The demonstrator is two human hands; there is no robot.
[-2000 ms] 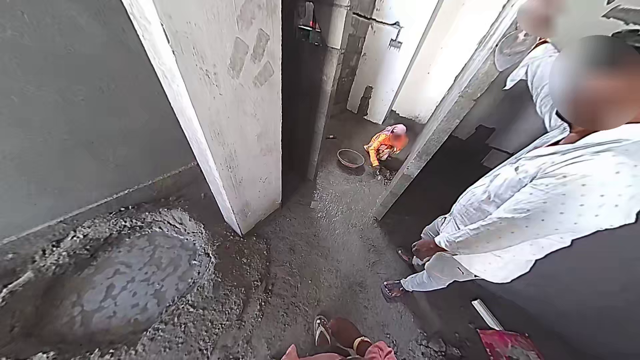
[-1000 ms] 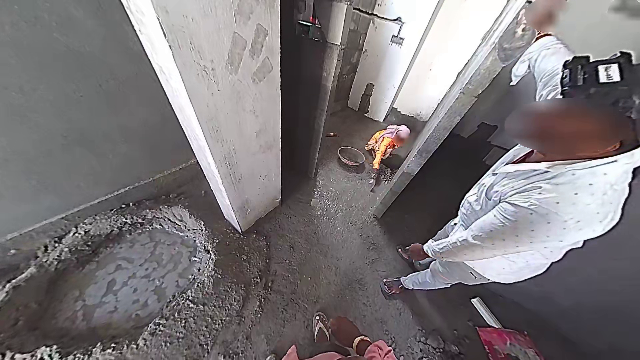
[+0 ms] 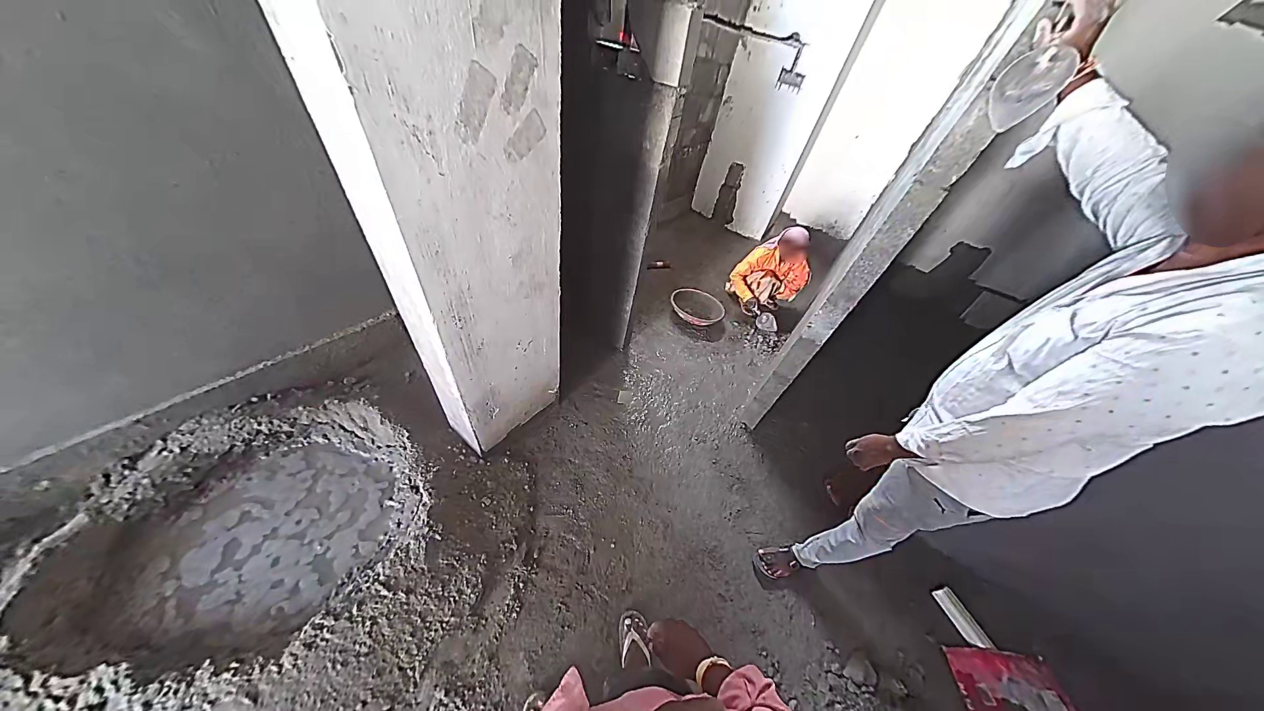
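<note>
My right hand (image 3: 681, 649), with a yellow bangle at the wrist and a pink sleeve, is low in the view beside a sandalled foot (image 3: 633, 637). Its fingers are blurred, and no held object can be made out. My left hand is not visible; pink cloth shows at the bottom edge. Left of my feet, a ring of rough sand-and-cement mix (image 3: 365, 430) surrounds a pool of grey water (image 3: 286, 538). Ahead, a crouching co-worker in orange (image 3: 770, 272) has both hands low by a pale lump (image 3: 765, 322), beside a round shallow pan (image 3: 697, 307).
A concrete pillar (image 3: 464, 197) stands ahead. On the right, a person in white (image 3: 1106, 365) holds a clear round object (image 3: 1032, 87) against a door frame (image 3: 869, 247). A pale strip (image 3: 961, 617) and a red printed bag (image 3: 1007, 681) lie at lower right.
The crouching co-worker's arm, stretched forward along the floor one second ago, is now drawn in. The person in white has shifted toward the right edge, with the head farther right.
</note>
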